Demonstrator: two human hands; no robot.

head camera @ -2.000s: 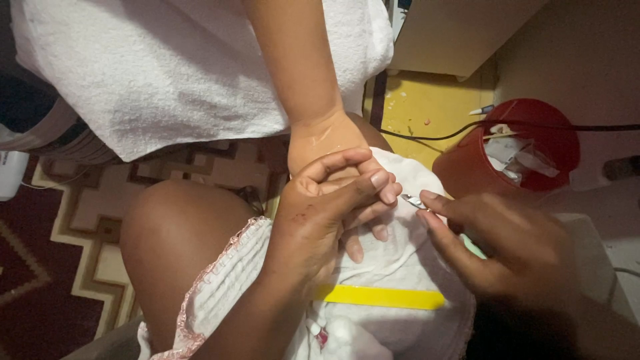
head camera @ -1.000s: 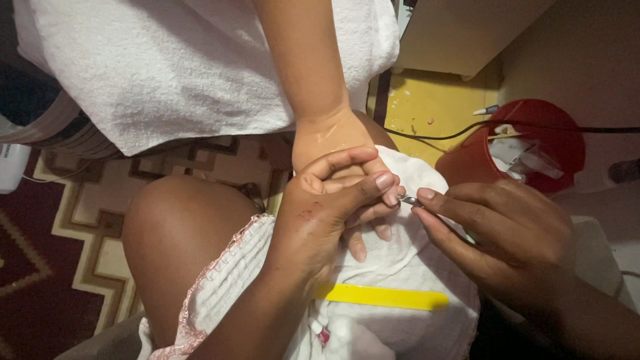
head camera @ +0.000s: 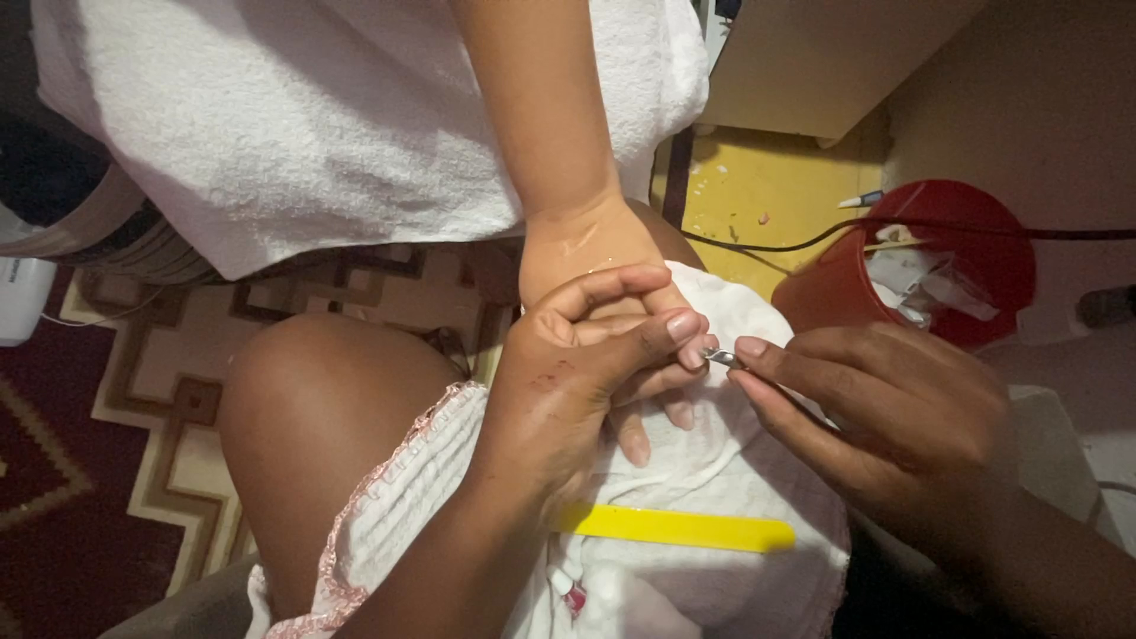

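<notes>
My left hand [head camera: 577, 373] grips a finger of another person's hand [head camera: 590, 253], which reaches down from the top of the view. Between the thumb and fingers of my right hand [head camera: 870, 408] is a small metal nail tool, perhaps cuticle nippers [head camera: 723, 357], its tip at the held fingertip. Most of the tool is hidden by my fingers. The other person's remaining fingers hang over a white cloth [head camera: 710, 453] on my lap. A yellow nail file [head camera: 679, 526] lies across that cloth below the hands, with white cotton [head camera: 626, 603] near it.
A red bin [head camera: 816, 284] holding white waste stands at the right, with a black cable [head camera: 816, 238] running across it. A white towel [head camera: 337, 133] covers the other person's lap. A patterned rug [head camera: 177, 408] lies below, and a pale cabinet [head camera: 799, 62] stands at upper right.
From two seconds ago to one second ago, my right hand moved slightly left, bringing the tool against the held fingertip. It remains there now, and my left hand keeps its hold.
</notes>
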